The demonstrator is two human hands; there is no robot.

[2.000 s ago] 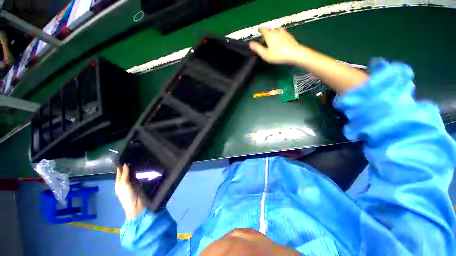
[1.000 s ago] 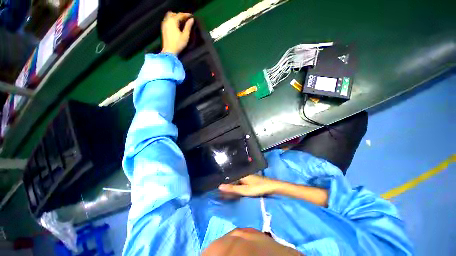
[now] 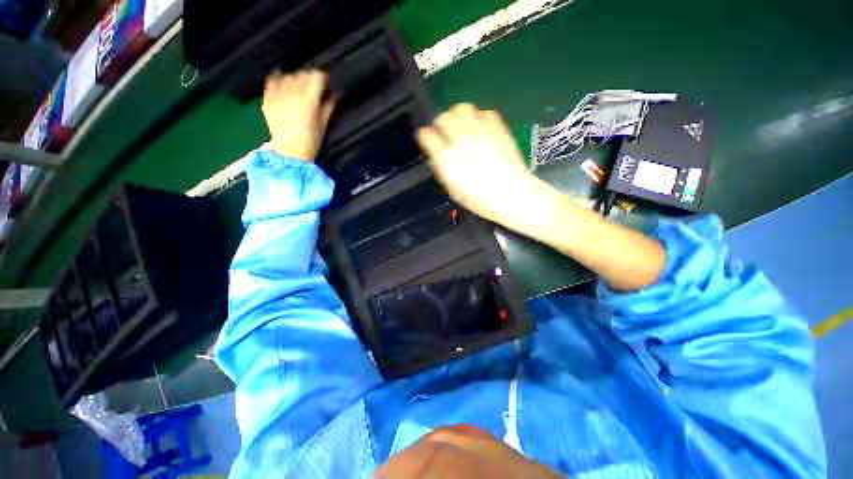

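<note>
The long black foam tray [image 3: 426, 257] lies slanted on the bench in front of me, with phone-sized black display modules [image 3: 440, 309] in its pockets. Small red dots show at their right ends. My left hand [image 3: 297, 110] is blurred at the tray's upper left edge, beside a dark slab in the top pocket; whether it grips the slab or the tray is unclear. My right hand [image 3: 475, 154] is at the tray's right edge, fingers bent, its grip unclear. It hides most of the green adapter board [image 3: 525, 142] and the orange test flex.
The black tester box [image 3: 659, 154] with a white display is at right, joined to the white wire bundle [image 3: 571, 126]. A tall black tray stack [image 3: 140, 281] stands at left, a clear plastic bag [image 3: 110, 421] below it. More black trays [image 3: 271, 37] are at the top. A blue stool [image 3: 178, 440] is lower left.
My right hand has moved from the tray's near end up to its right edge. My left hand has moved down and left from the far end. The tray sits slightly further right and nearer me.
</note>
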